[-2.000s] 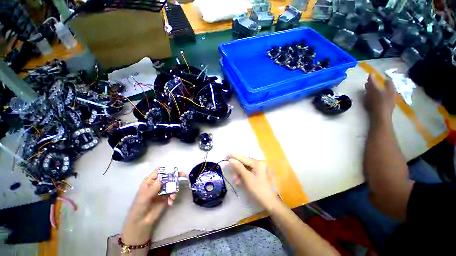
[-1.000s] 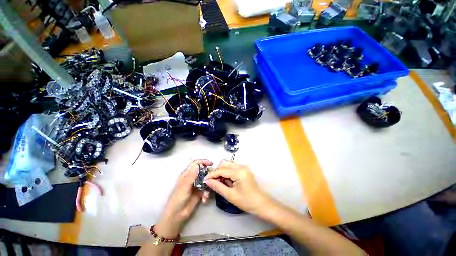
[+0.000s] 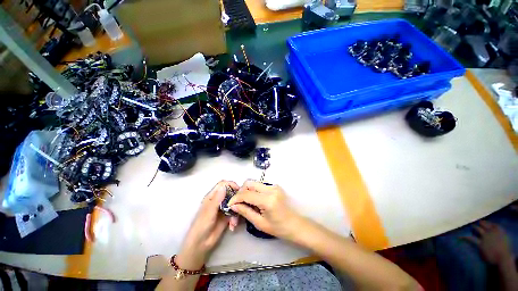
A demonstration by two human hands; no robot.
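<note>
My left hand (image 3: 209, 219) holds a small silver-black camera module (image 3: 227, 201) upright between thumb and fingers, near the bench's front edge. My right hand (image 3: 264, 207) has its fingertips pinched against the module's right side; what they pinch is hidden. A black dome housing (image 3: 258, 230) lies on the pale board under my right hand, mostly covered by it. Another small module (image 3: 262, 158) lies just beyond my hands, with thin wires running from it toward the housing.
Wired black housings (image 3: 232, 113) stand behind. A tangled pile of ring boards (image 3: 97, 169) is at left, with pink-red handles (image 3: 88, 226) by a black mat (image 3: 54, 236). Stacked blue bins (image 3: 335, 85) hold modules. One housing (image 3: 430, 120) lies right. Another person's hand (image 3: 493, 241) is at lower right.
My left hand turned the module and brought it in, and my right hand moved from the housing's wires onto it. The other person's arm left the board. The view shifted.
</note>
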